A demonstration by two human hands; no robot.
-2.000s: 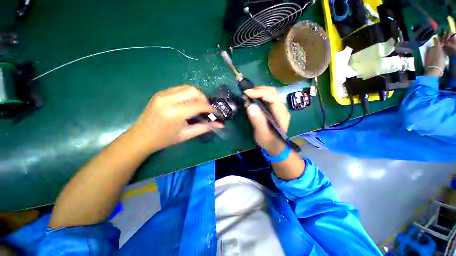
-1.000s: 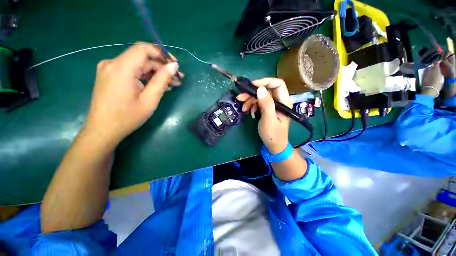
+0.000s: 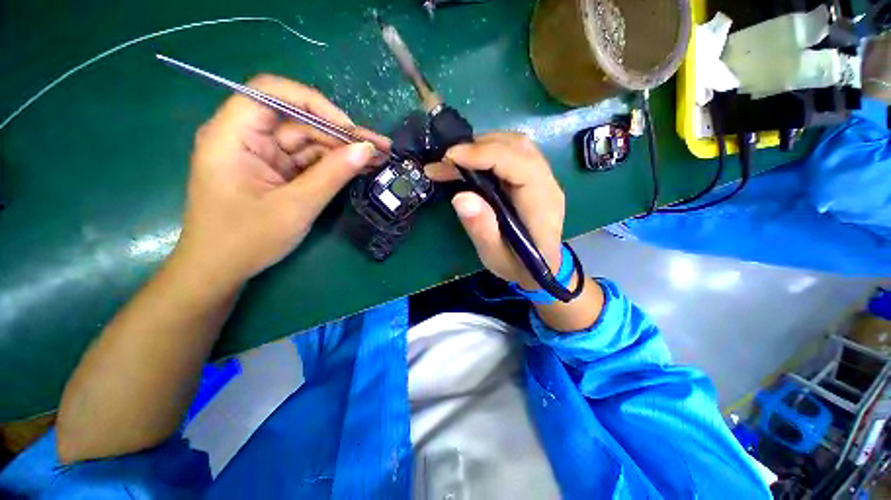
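The dark rounded-square housing (image 3: 399,191) with white patches inside sits on a black fixture (image 3: 376,237) near the bench edge. My left hand (image 3: 269,176) holds silver tweezers (image 3: 256,96), their near end at the housing's upper edge and the other end pointing up left. My right hand (image 3: 513,200) holds the black soldering iron (image 3: 449,129), its metal tip pointing up left over the mat, beyond the housing. My right fingertips are beside the housing's right edge. Solder wire (image 3: 186,32) curves across the upper left and ends near the iron's tip.
A brown pot (image 3: 562,59) stands at the upper right, beside a yellow tray (image 3: 699,127) with taped items. A second dark housing (image 3: 605,146) lies below the pot. Black cables (image 3: 723,200) run past the tray. Pale specks lie on the green mat (image 3: 98,195). A blue sleeve shows at the right.
The left hand has brought the tweezers down to the housing. The iron's tip is away from the solder wire's end. The view has shifted, so the fan is mostly out of sight and the spool is gone.
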